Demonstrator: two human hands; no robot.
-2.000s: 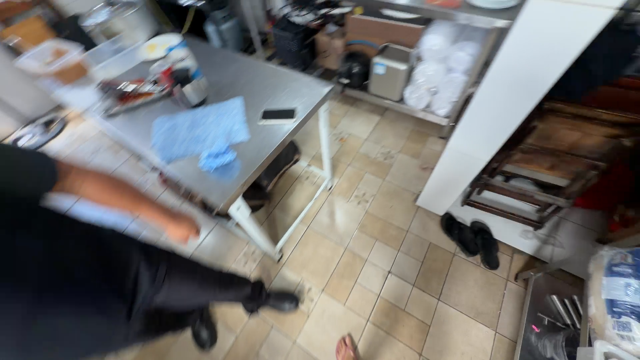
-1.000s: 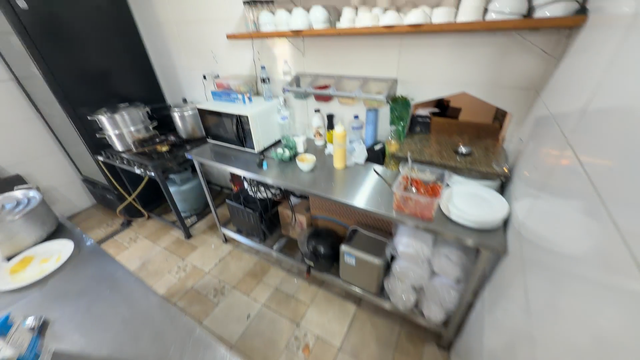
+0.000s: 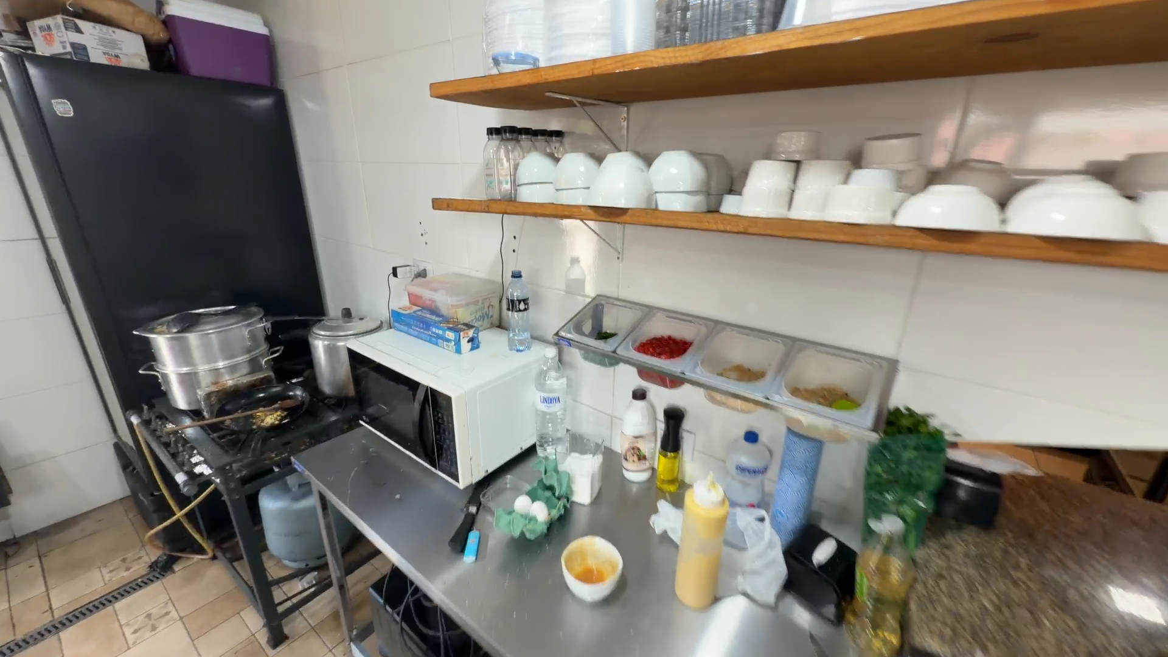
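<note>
Neither of my hands shows in the view now. On the steel table (image 3: 493, 593) a white bowl (image 3: 591, 568) with orange residue stands left of a yellow squeeze bottle (image 3: 702, 546). Behind the bowl, a green egg carton (image 3: 534, 511) holds white eggs, with a black-handled tool (image 3: 465, 522) and a small blue object (image 3: 472, 546) to its left. A white microwave (image 3: 456, 401) occupies the table's left part. Spray oil (image 3: 671, 449), a white bottle (image 3: 638, 436) and a blue roll (image 3: 796, 479) stand toward the wall, below a rack of food containers (image 3: 730, 365).
At the left, a gas stove (image 3: 246, 447) carries stacked aluminium pots (image 3: 205, 356), a frying pan (image 3: 265, 408) and a pressure cooker (image 3: 339, 351); a gas cylinder (image 3: 297, 520) stands beneath. Wooden shelves (image 3: 794, 230) hold white bowls above the table. A granite counter (image 3: 1049, 566) is at the right.
The view has swung from the floor and another table, where a person stood, to the wall-side table and shelves, now seen from nearer.
</note>
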